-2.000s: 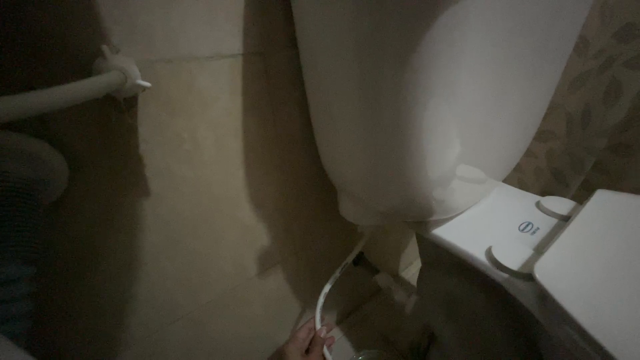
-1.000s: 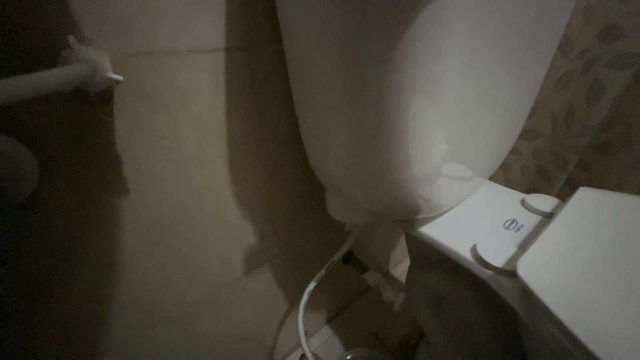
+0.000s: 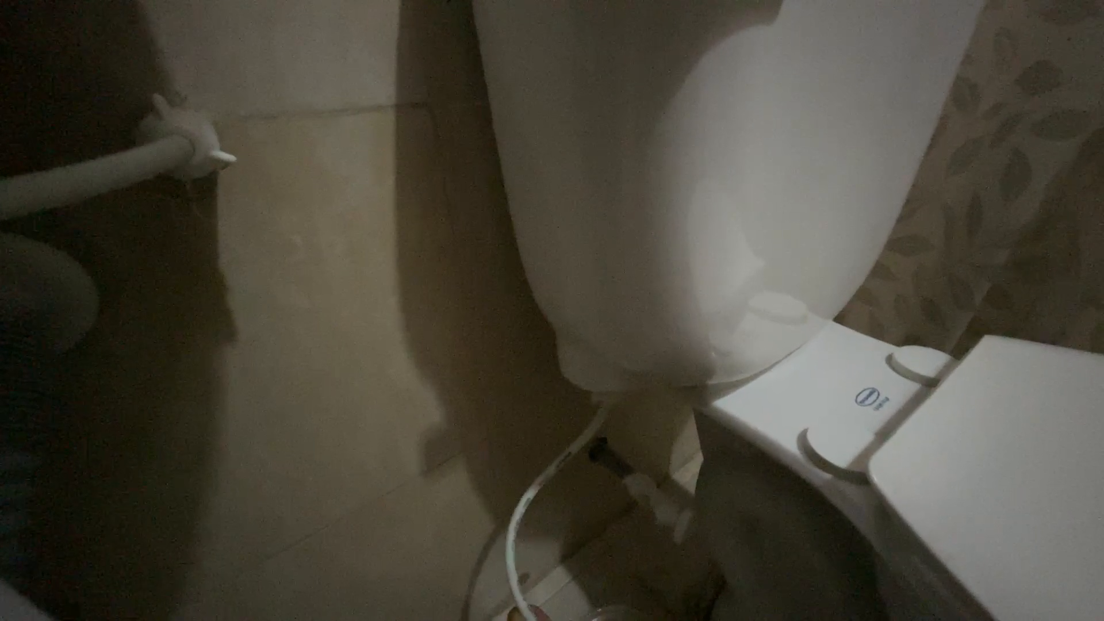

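At the bottom edge, only the fingertips of what seems to be my left hand (image 3: 528, 613) show, closed around the lower visible part of a thin white flexible hose (image 3: 520, 526). The hose curves up to the underside of a white toilet cistern (image 3: 621, 216). Right of the hose, a pipe fitting with a dark end (image 3: 617, 461) stands out low down, in shadow. The rest of that hand is hidden below the frame. My right hand is not in view.
The toilet's white lid (image 3: 1000, 466) and its hinge area (image 3: 849, 397) lie at the right. A pale pipe with a white winged fitting (image 3: 185, 142) meets the tiled wall (image 3: 310, 345) at upper left. A clear rounded edge (image 3: 619, 613) shows at the bottom. The light is dim.
Two seconds ago more of the hand on the hose was in view; it dropped out of the frame, and now only fingertips show. The hose bows further to the left than at first.
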